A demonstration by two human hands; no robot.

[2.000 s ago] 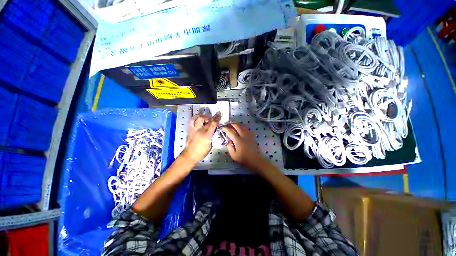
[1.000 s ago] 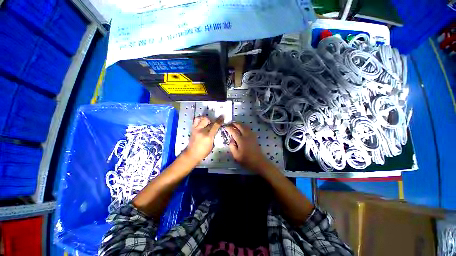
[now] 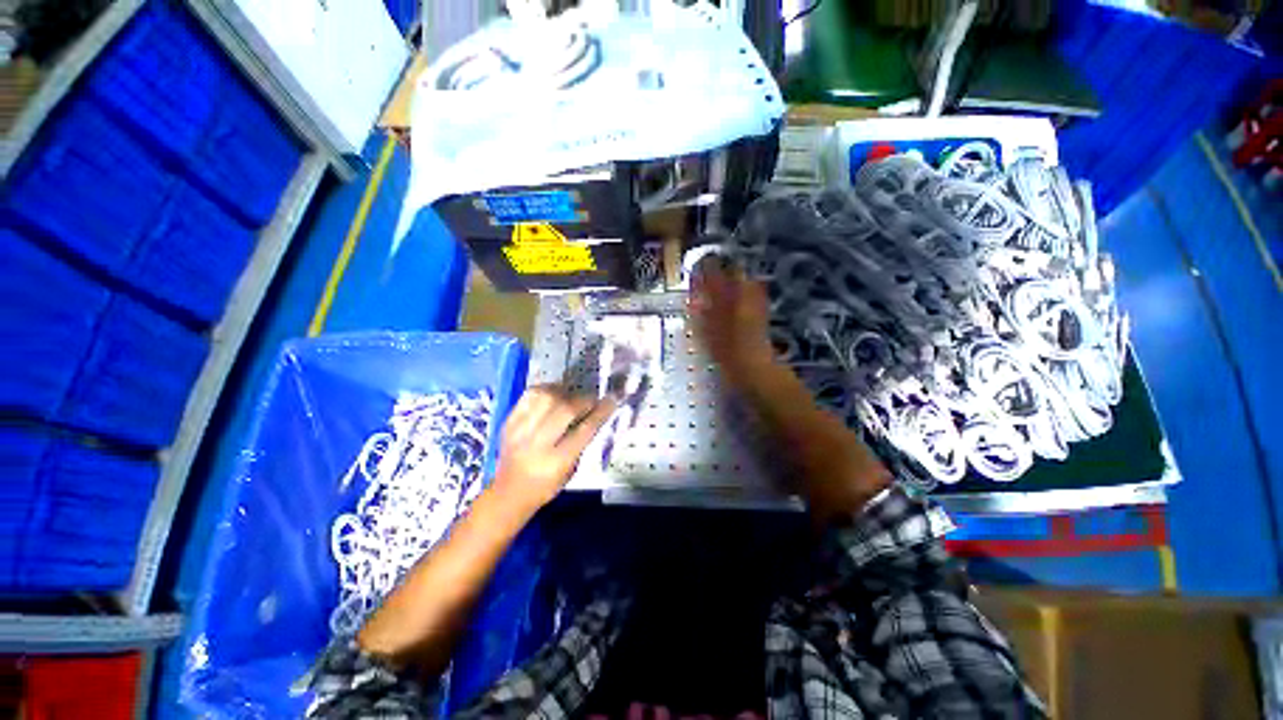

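My left hand (image 3: 542, 439) is over the left part of the perforated metal plate (image 3: 694, 447). Its fingertips are closed on a blurred white coiled cable (image 3: 619, 401). The small pale fixture (image 3: 629, 342) lies just beyond, partly hidden by the blur. My right hand (image 3: 732, 321) is blurred at the plate's far right, against the left edge of the large cable pile (image 3: 1041, 317). Its fingers overlap a cable loop there, and I cannot tell whether it holds anything.
A blue lined tote (image 3: 289, 464) with a smaller cable heap stands left. The black housing (image 3: 605, 211), with warning labels and a draped sheet (image 3: 591, 120), stands behind the plate. A dark green board (image 3: 1147, 429) lies under the pile. A carton (image 3: 1126, 654) is at lower right.
My hands have separated. My right hand has moved away and right, from the fixture to the pile's edge. My left hand has drawn back slightly towards me. The view has also shifted.
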